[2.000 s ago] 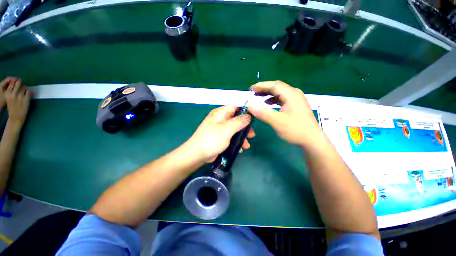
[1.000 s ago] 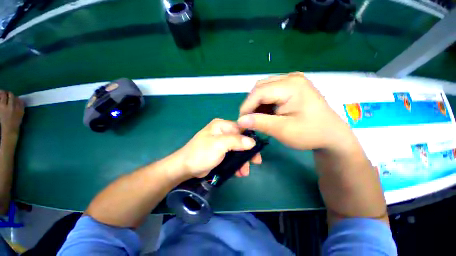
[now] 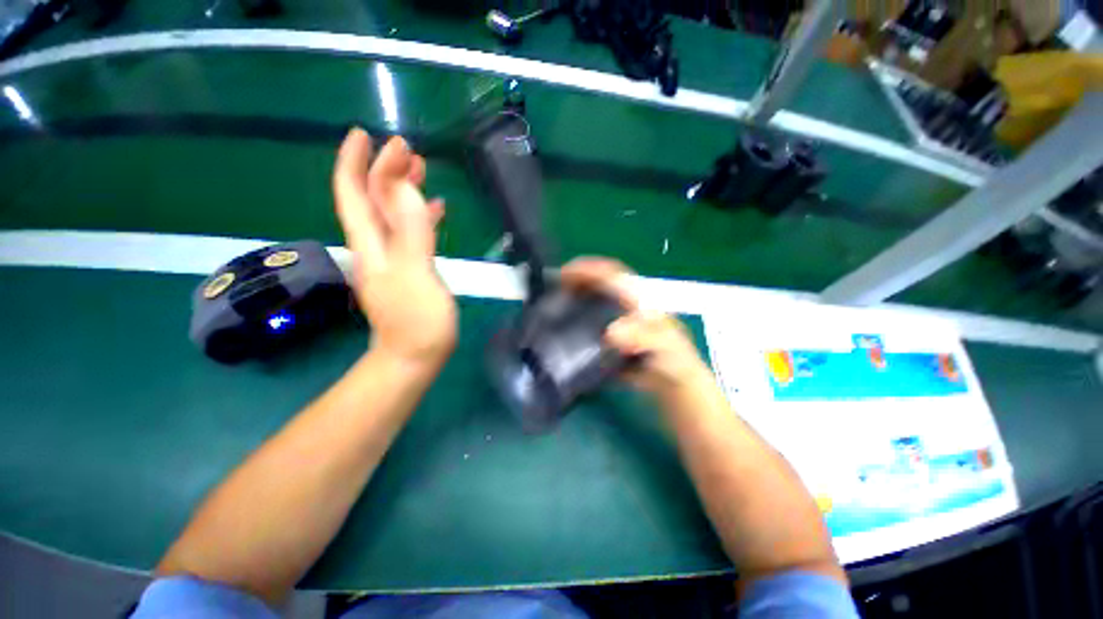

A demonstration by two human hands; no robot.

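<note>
The dryer head (image 3: 562, 351) is a dark cylinder, blurred by motion, above the green bench. Its black handle (image 3: 514, 200) points up and away from me, over the white edge strip. My right hand (image 3: 635, 327) is closed around the right side of the head, with the fingers partly hidden. My left hand (image 3: 399, 248) is raised left of the handle, fingers spread and apart from it, holding nothing. Wires at the handle's far end are blurred.
The grey-black device (image 3: 272, 302) with a blue lit display sits on the bench at left. The instruction sheet (image 3: 835, 423) lies at right. Two dark head units (image 3: 762, 175) stand on the far green surface. A grey post (image 3: 943, 206) rises at right.
My left hand has let go of the handle and moved up and left. My right hand has gone from the handle end to the head. The handle now points away. The view has shifted.
</note>
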